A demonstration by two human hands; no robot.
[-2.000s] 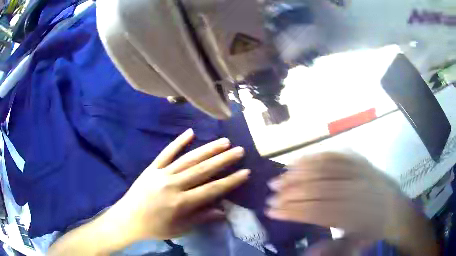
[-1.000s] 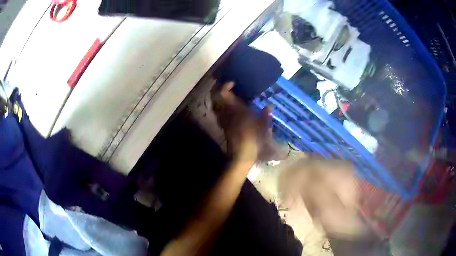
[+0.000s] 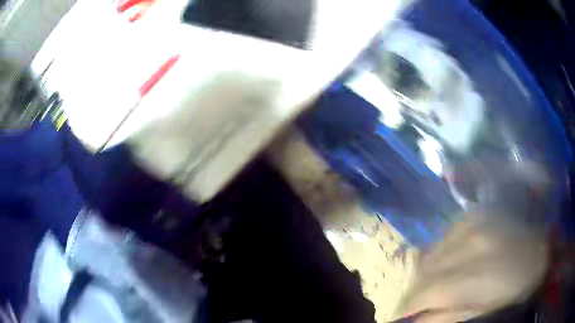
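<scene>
My right hand (image 3: 482, 262) is a strong blur at the lower right, over the near end of the blue basket. Whether it holds anything cannot be told. My left hand is not in view. A navy fabric heap (image 3: 31, 183) lies at the left edge. Light grey-blue fabric pieces (image 3: 132, 265) lie at the lower left, against the navy fabric. Navy fabric (image 3: 347, 113) also shows at the left side of the blue basket (image 3: 536, 88), blurred.
The white machine table (image 3: 220, 120) fills the upper left, with a red sticker (image 3: 159, 76), a red round object (image 3: 135, 7) and a dark slab (image 3: 252, 19) on it. Pale pieces (image 3: 441, 94) lie in the basket. A dark area, perhaps clothing, shows at centre bottom.
Both hands first lay on navy fabric by the needle, then reached to the basket as the view swung right. Since then my left hand has left view and my right has moved rightward.
</scene>
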